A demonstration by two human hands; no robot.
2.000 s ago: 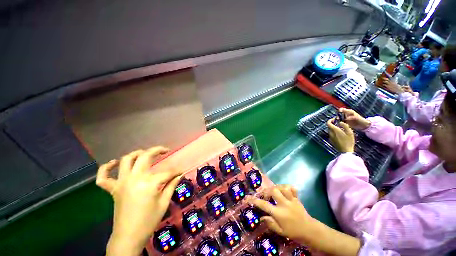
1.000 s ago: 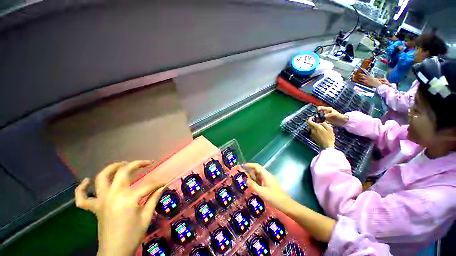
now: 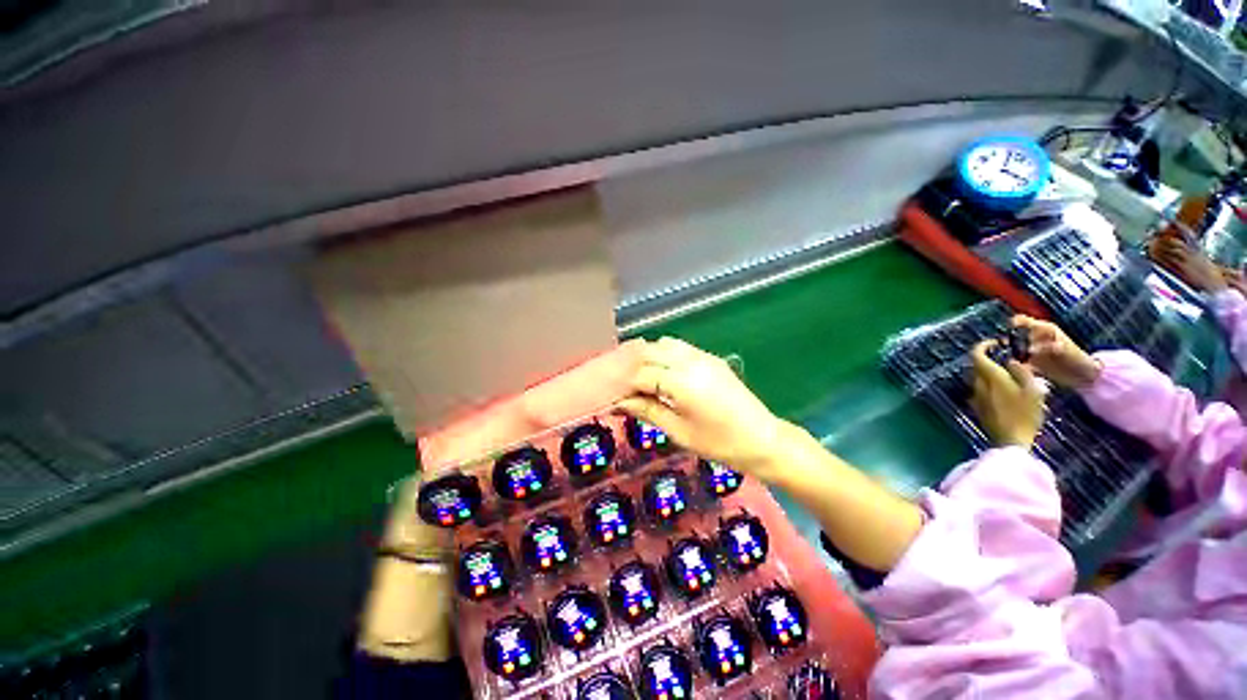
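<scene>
A clear blister tray [image 3: 543, 427] lies over a salmon-pink sheet [image 3: 486, 435]. It holds rows of round black watch heads [image 3: 633, 592], lit with blue, white, red and green marks. My left hand [image 3: 419, 517] is at the tray's back left edge; its fingers are mostly hidden by the tray, so its grip cannot be told. My right hand [image 3: 691, 399] is over the back right corner, with bent fingers at the tray's back edge, partly covering a watch head. Whether it pinches the edge is unclear.
A tan cardboard sheet [image 3: 472, 308] leans on the back wall. A dark mat [image 3: 260, 615] lies left, with dark units at the lower left edge. At right, a person in pink holds a small dark unit over another tray [image 3: 944, 358]. A blue clock [image 3: 1002, 171] stands behind.
My left hand has moved from above the watches to the tray's left edge. My right hand has moved from the right side to the back right corner. The view has shifted left.
</scene>
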